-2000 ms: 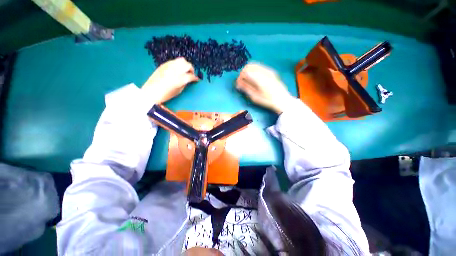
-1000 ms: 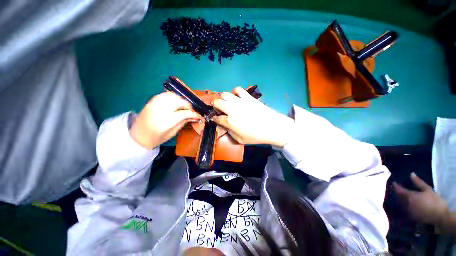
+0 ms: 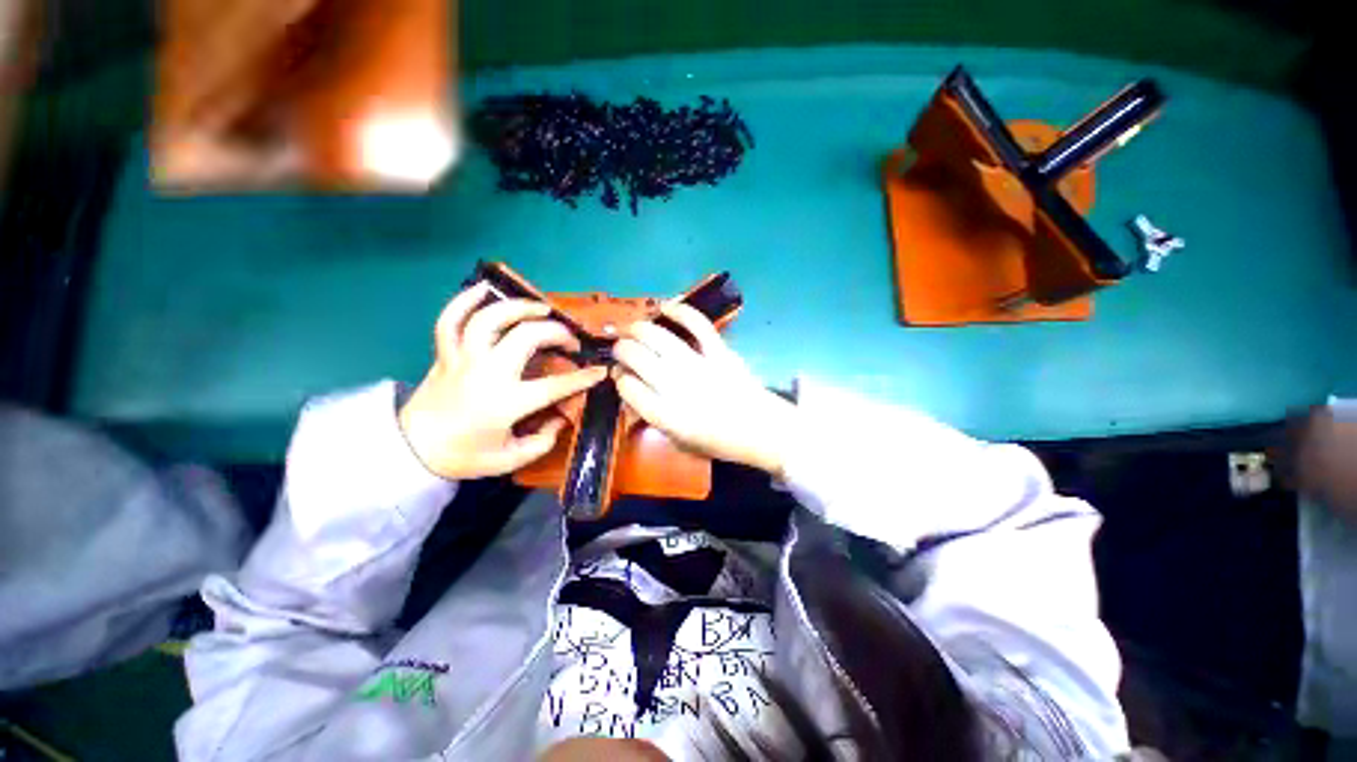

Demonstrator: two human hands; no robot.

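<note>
A three-leg black assembly (image 3: 592, 454) rests on an orange jig (image 3: 677, 469) in front of me, one arm pointing towards me. My left hand (image 3: 499, 384) lies over its left arm, with fingertips at the centre joint. My right hand (image 3: 692, 384) lies beside its right arm, with fingertips at the same joint. The fingers hide the joint, and any small part between them cannot be made out. A pile of small black parts (image 3: 618, 146) lies on the far side of the teal bench (image 3: 804, 194).
A neighbouring orange jig (image 3: 930, 253) with a black Y (image 3: 1094, 149) stands at the right, a small silver three-lobed part (image 3: 1155, 243) beside it. A blurred orange piece (image 3: 283, 90) is at the upper left. Other people's sleeves (image 3: 97, 543) show at both sides.
Over two seconds, both hands have come from the pile to the centre joint and stay there. The grey sleeve at upper left has withdrawn, and a blurred orange piece has appeared there.
</note>
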